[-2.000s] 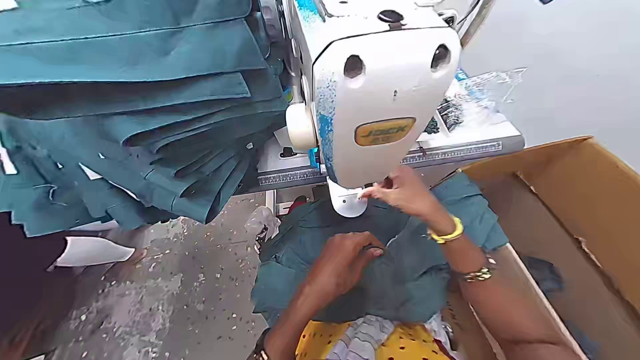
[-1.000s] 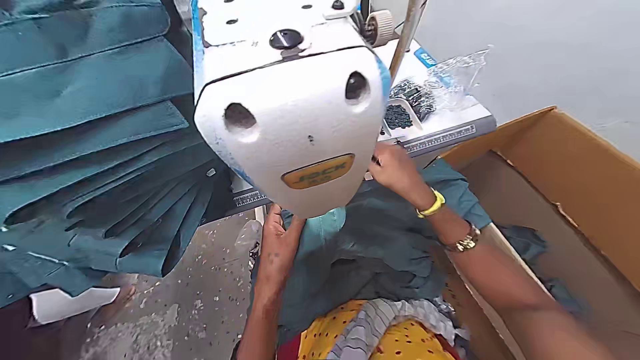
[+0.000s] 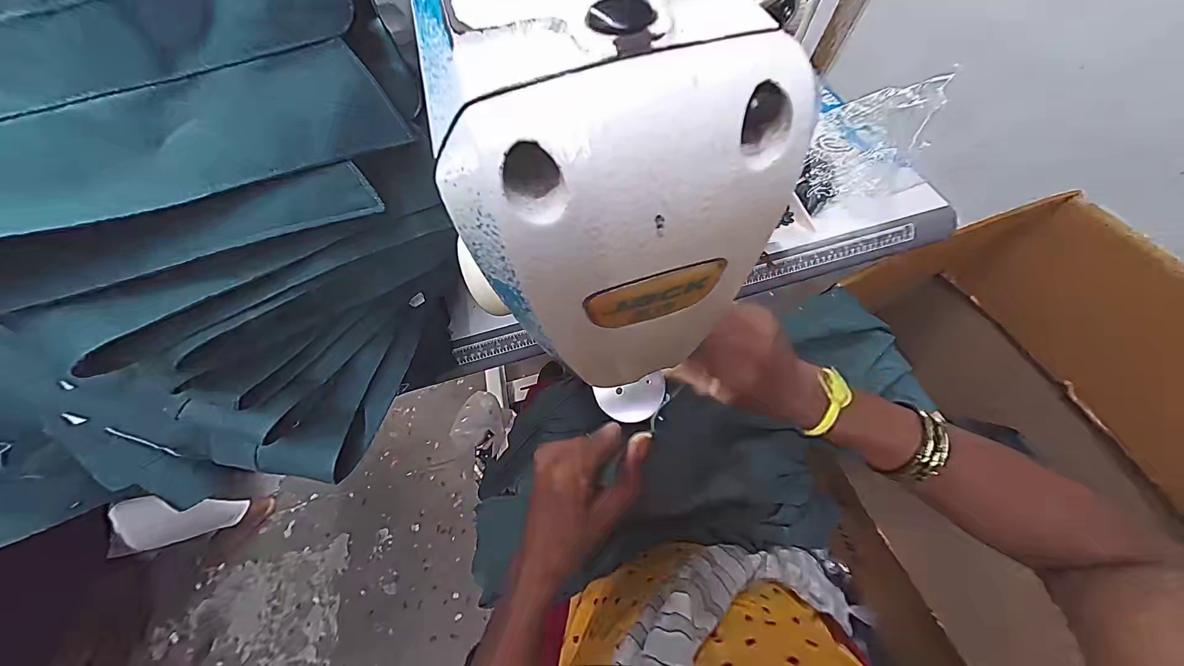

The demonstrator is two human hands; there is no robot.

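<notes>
A white Jack sewing machine head fills the middle of the view, with a round metal part under it. Dark teal fabric lies below the machine and over the lap. My left hand pinches a bit of this fabric between thumb and fingers, just below the round part. My right hand, with a yellow band and bangles at its wrist, is blurred beside the machine's lower right edge. What its fingers hold cannot be told. A thin greenish strand runs by the round part, between the hands.
Stacked teal fabric pieces hang at the left. A cardboard box stands open at the right. Clear plastic wrap lies on the machine bed, whose edge bears a ruler. The speckled floor shows at lower left.
My left hand, flat on the fabric two seconds ago, now pinches it. Since one second ago, the round metal part has come back into sight below the head. The view has shifted.
</notes>
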